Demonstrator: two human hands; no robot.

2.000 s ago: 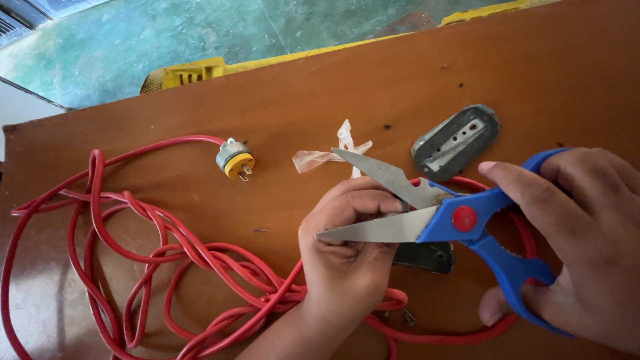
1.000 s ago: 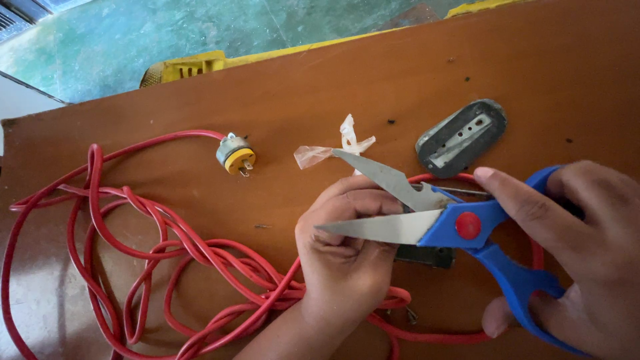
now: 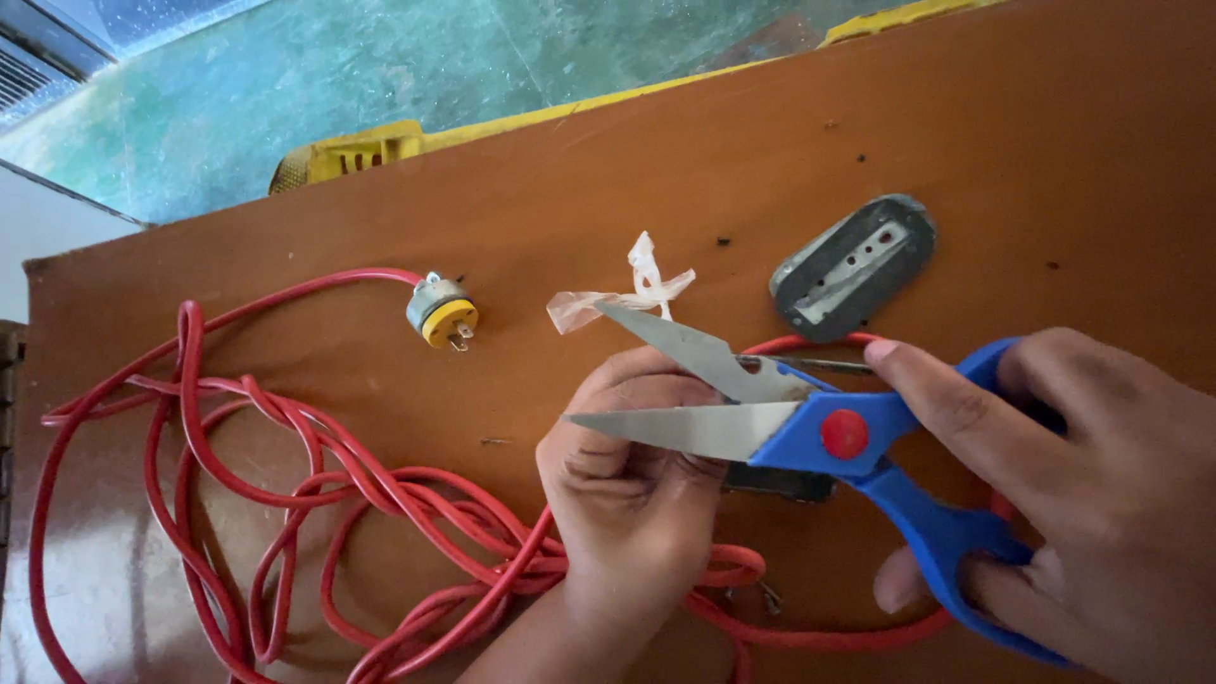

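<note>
My right hand (image 3: 1073, 494) holds blue-handled scissors (image 3: 844, 435) with the blades spread apart, pointing left across my left hand (image 3: 636, 475). The left hand's fingers are curled closed near the middle; whatever lies inside them is hidden behind the fingers and blades. A thin metal rod (image 3: 807, 364) shows behind the scissors, partly covered. A red electrical cable (image 3: 351, 442) lies in loose tangled loops at the left and runs past both hands. At its upper end is a yellow and grey power plug (image 3: 444, 312) with metal prongs.
Beyond my hands on the brown table (image 3: 532, 237) are a crumpled strip of clear plastic (image 3: 646, 285) and an oval dark plate with holes (image 3: 853, 268). A black object (image 3: 784, 483) is partly hidden beside my left hand. A yellow plastic object (image 3: 370, 152) stands past the table's far edge.
</note>
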